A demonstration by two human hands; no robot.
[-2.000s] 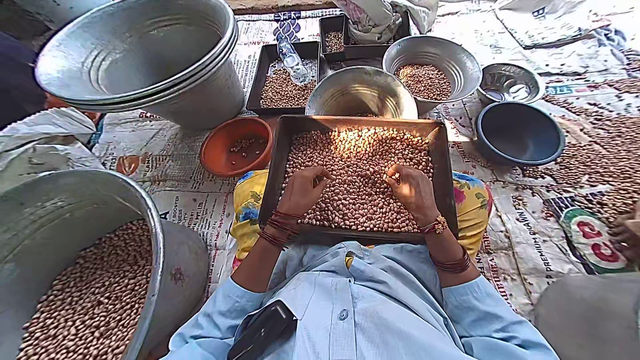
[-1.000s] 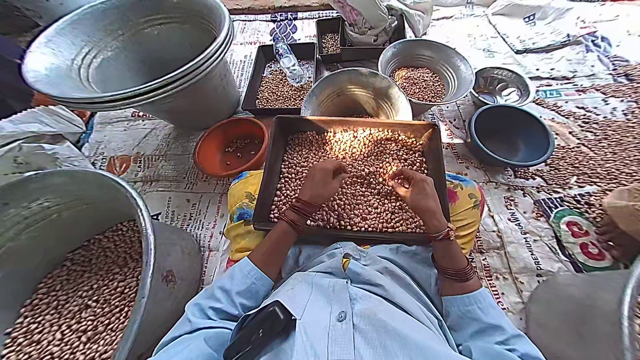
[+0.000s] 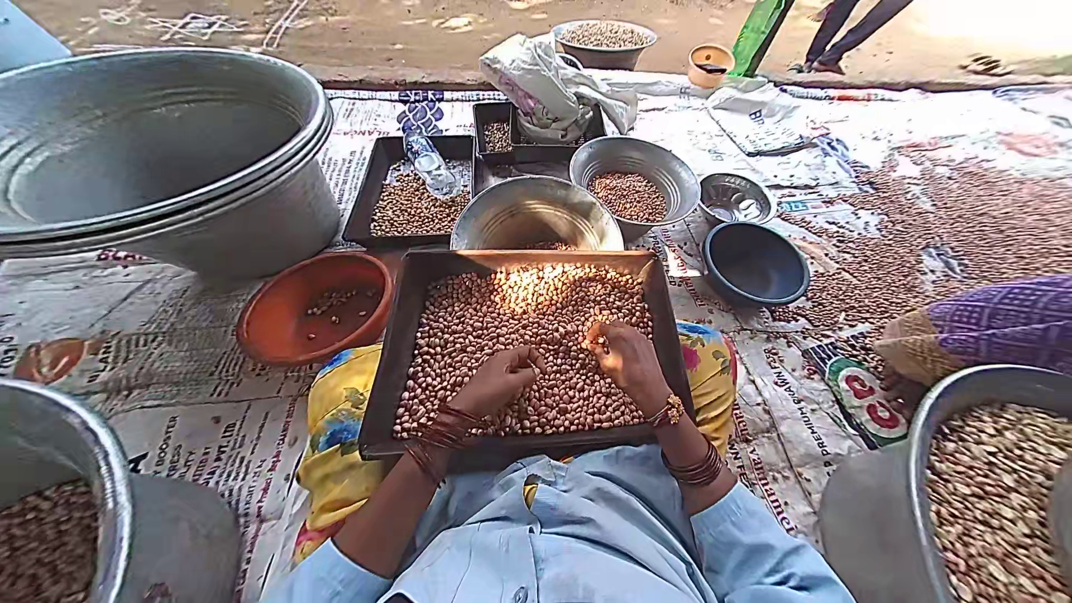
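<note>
A dark metal tray (image 3: 385, 385) rests on my lap, filled with brown nuts or seeds (image 3: 502, 310). My left hand (image 3: 502, 381) is over the lower middle of the tray, fingers curled; whether anything is between them cannot be told. My right hand (image 3: 624, 356) is at the right part of the heap, thumb and fingers pinched at what look like a few of the nuts or seeds. Beyond the tray stands a metal basin (image 3: 536, 205) with some of them inside. An orange bowl (image 3: 322, 306) with a few pieces sits to the left of the tray.
Stacked large metal tubs (image 3: 251, 201) stand at left. Metal pots of nuts or seeds flank me, left (image 3: 176, 536) and right (image 3: 879, 502). Ahead are a tray with a plastic bottle (image 3: 431, 166), another basin (image 3: 641, 159) and a dark blue bowl (image 3: 756, 264). Another person's foot (image 3: 904, 352) is at right.
The view has tilted up and shifted, showing more ground ahead and the pot at right. Both hands remain over the tray, with small changes in finger position.
</note>
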